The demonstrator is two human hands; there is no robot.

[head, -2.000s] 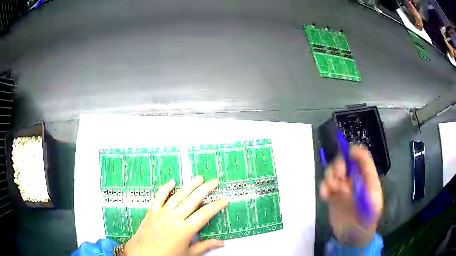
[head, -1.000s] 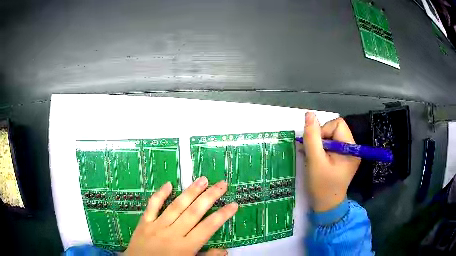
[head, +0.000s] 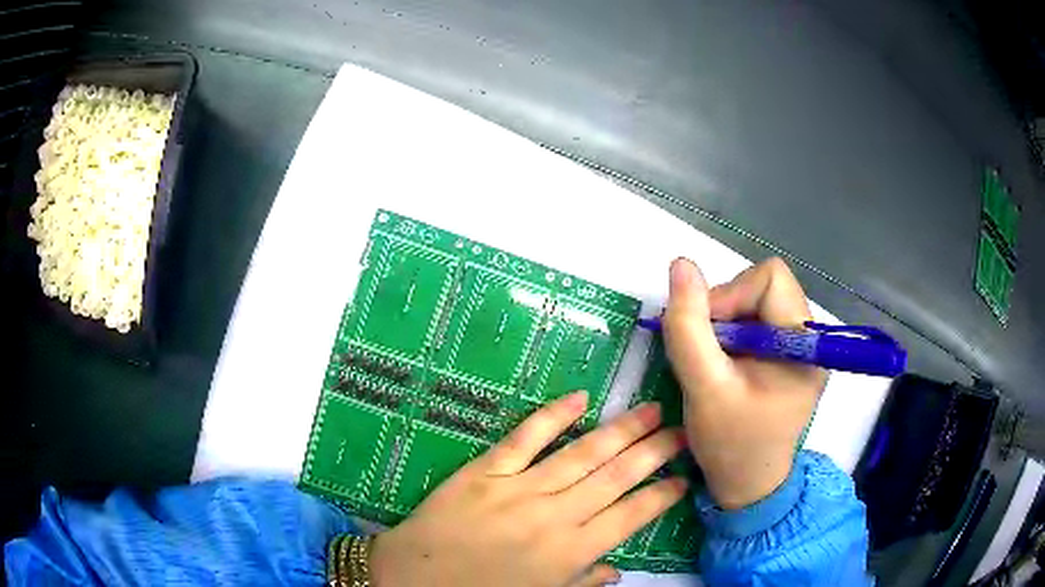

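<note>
Two green PCB panels lie side by side on a white sheet [head: 287, 287]. The left panel [head: 493, 321] shows most of its surface. The right panel [head: 659, 539] is largely hidden under my hands. My left hand [head: 539, 493] lies flat with fingers spread over the lower right of the left panel and onto the right panel. My right hand [head: 751, 384] holds a purple-blue marker pen [head: 814, 344]. The pen's tip is at the upper right corner of the left panel, at its edge; whether it touches is hard to tell.
A black bin heaped with cream spacers [head: 103, 206] stands at the left. A dark component bin [head: 934, 453] is at the right, partly behind my right sleeve. Another green panel [head: 997, 247] lies at the far right beyond the seam. A slim black object [head: 966, 527] lies beside the component bin.
The view has turned and shifted left, so the panels appear tilted. The pen tip has moved from the right panel's upper right corner to the left panel's. My left hand remains across both panels.
</note>
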